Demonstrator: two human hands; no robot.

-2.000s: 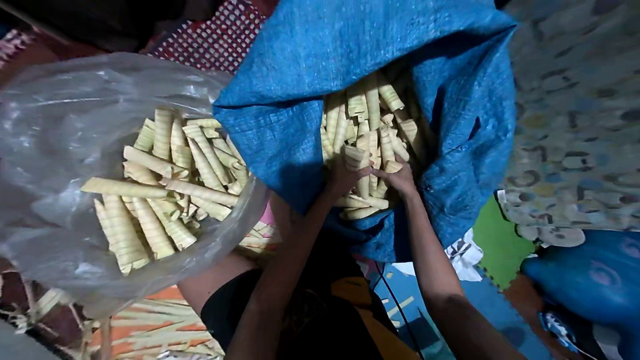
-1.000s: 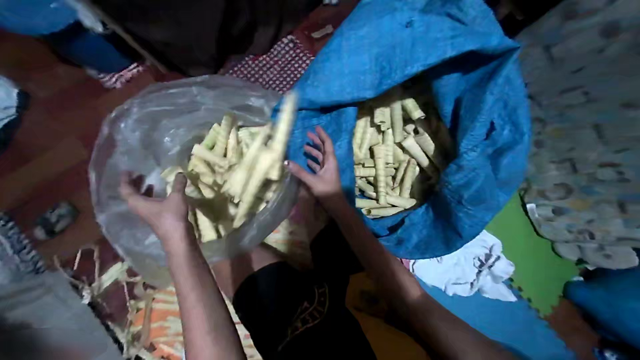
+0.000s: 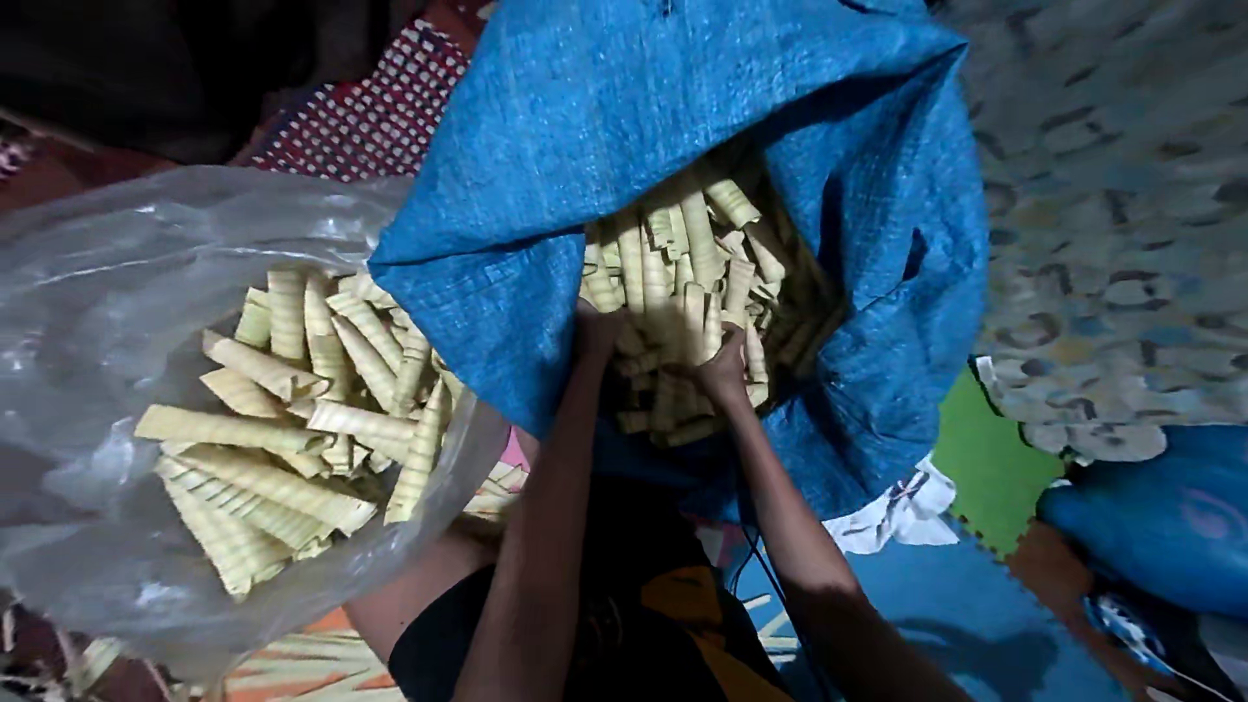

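Note:
Pale rolled leaf strips fill a blue woven plastic sack whose mouth gapes toward me. Both of my hands are inside it. My right hand is closed around a few rolls near the middle of the pile. My left hand lies at the left side of the rolls, dark and partly hidden by the sack's edge, so its grip is unclear. To the left, a clear plastic bag holds more rolled strips, with neither hand touching them.
Flat strips lie on an orange surface at the lower left. Blue foam matting, green matting and a white cloth are at the lower right. A patterned sheet hangs or lies at the right, above a blue rounded object.
One second ago both hands were over the clear bag, with rolls in the air between them. Now both are inside the blue sack. The view has shifted.

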